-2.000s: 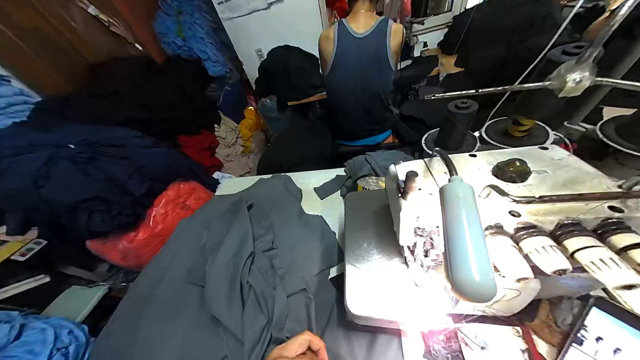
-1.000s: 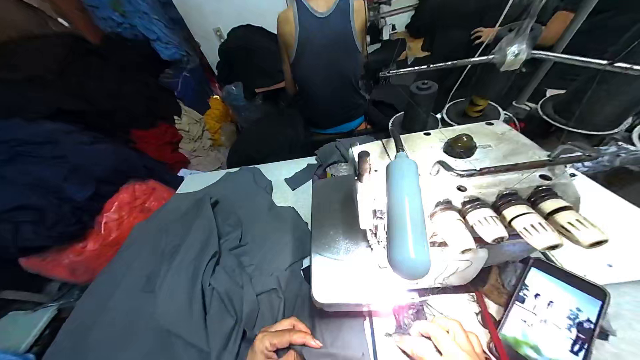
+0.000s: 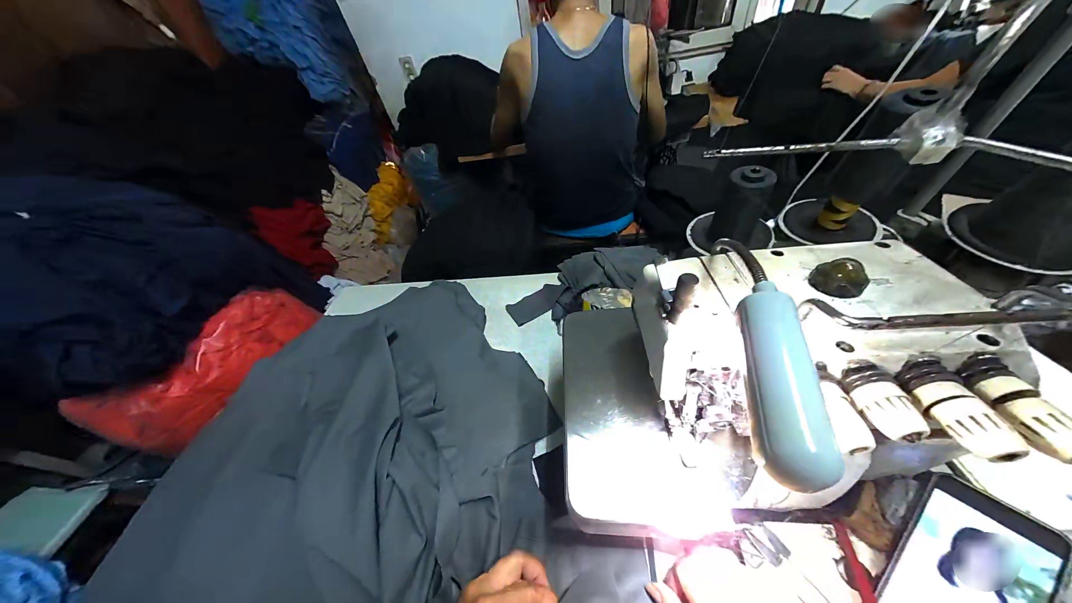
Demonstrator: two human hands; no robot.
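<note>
Dark grey fabric (image 3: 335,452) is spread over the table left of an overlock sewing machine (image 3: 888,293). At the bottom edge my left hand (image 3: 509,579) rests on this fabric with curled fingers; whether it pinches the cloth is unclear. My right hand (image 3: 712,574) is by the fabric's edge below the lit needle area, washed out by glare and partly cut off. Beside it lies a small metal tool (image 3: 764,544), perhaps tweezers. A grey-blue lamp (image 3: 791,389) hangs over the machine front, with cream tension dials (image 3: 963,410) to its right.
A phone (image 3: 976,544) leans at the lower right. Red plastic (image 3: 213,368) and dark cloth piles (image 3: 126,276) lie left. Thread cones (image 3: 744,205) and a metal thread stand (image 3: 846,146) rise behind the machine. A person (image 3: 582,126) sits ahead; another person's arm (image 3: 913,84) is farther right.
My right hand, out of view two seconds ago, came in near the needle area and is now at the bottom edge there. The phone's picture has changed. The view has shifted somewhat.
</note>
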